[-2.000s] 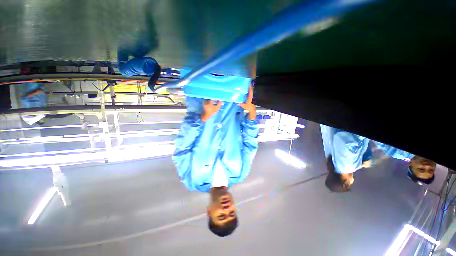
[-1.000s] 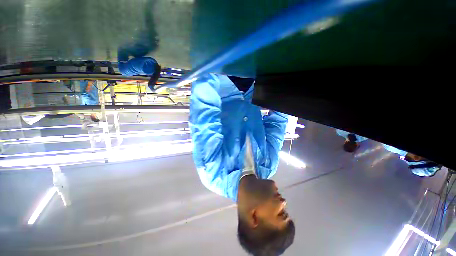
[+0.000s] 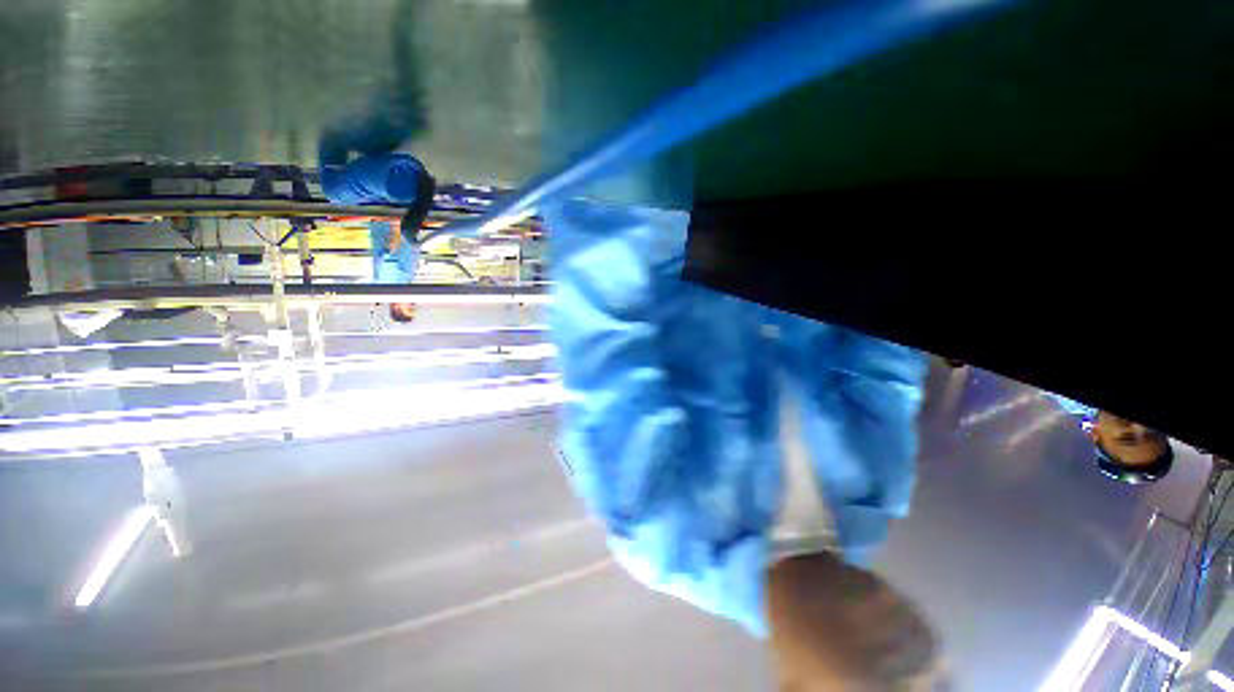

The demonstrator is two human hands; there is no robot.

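Neither of my hands is in view. The picture is upside down, with the ceiling at the bottom. A long blue strap or cable [image 3: 704, 111] runs close to the lens, from the top right down to the left, and is blurred. Behind it lies a dark green glossy surface [image 3: 866, 162]. A small blue coil-like thing with a black end [image 3: 372, 179] shows at the edge of the grey-green surface at the upper left; what it is I cannot tell.
A person in a light-blue smock [image 3: 731, 406] stands close by, blurred, head near the bottom edge. Another person's head [image 3: 1134, 446] shows at the right. A large black shape [image 3: 947, 284] covers the right. Racks and bright lamps [image 3: 284, 412] line the left.
The near person in the smock has moved right and come closer, growing larger. Another person in blue behind the racks has moved right. The strap and the surfaces have not moved.
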